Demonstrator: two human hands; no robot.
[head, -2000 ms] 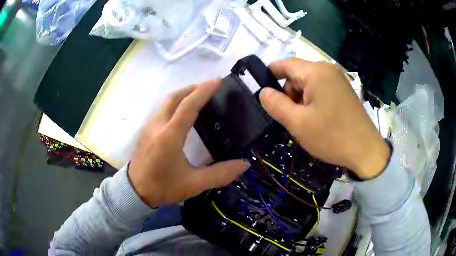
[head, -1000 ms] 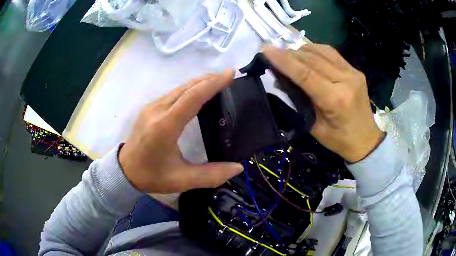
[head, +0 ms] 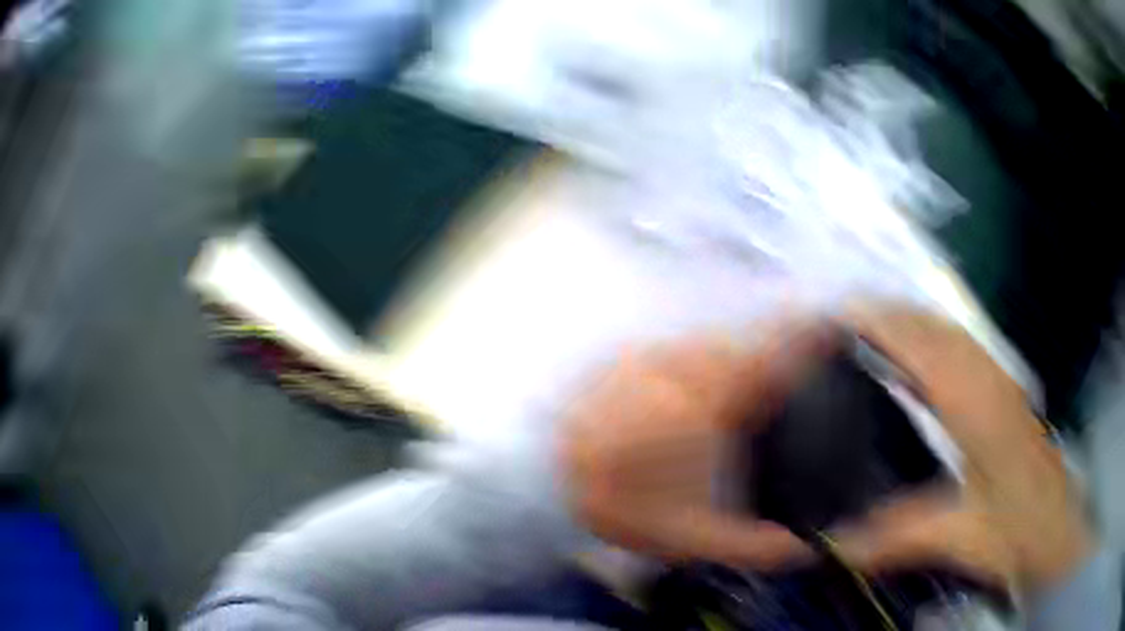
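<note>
The frame is strongly blurred. The black end panel (head: 820,450) is between my two hands at the lower right. My left hand (head: 660,450) grips its left side, with the thumb below. My right hand (head: 987,456) curls round its right side. The black curved trim piece cannot be told apart from the panel. Part of the black socket housing (head: 765,598) with yellow wires shows below the hands, cut off by the bottom edge.
The white board (head: 543,296) lies on a dark green surface (head: 383,185). Blurred white trim frames and plastic (head: 814,160) are at the board's far edge. A wired board bundle (head: 302,376) is at the left. A blue thing is at the lower left.
The whole view has shifted and blurred, so hands and panel now appear lower and further right. My right hand has moved from the trim piece's upper side to the panel's right side.
</note>
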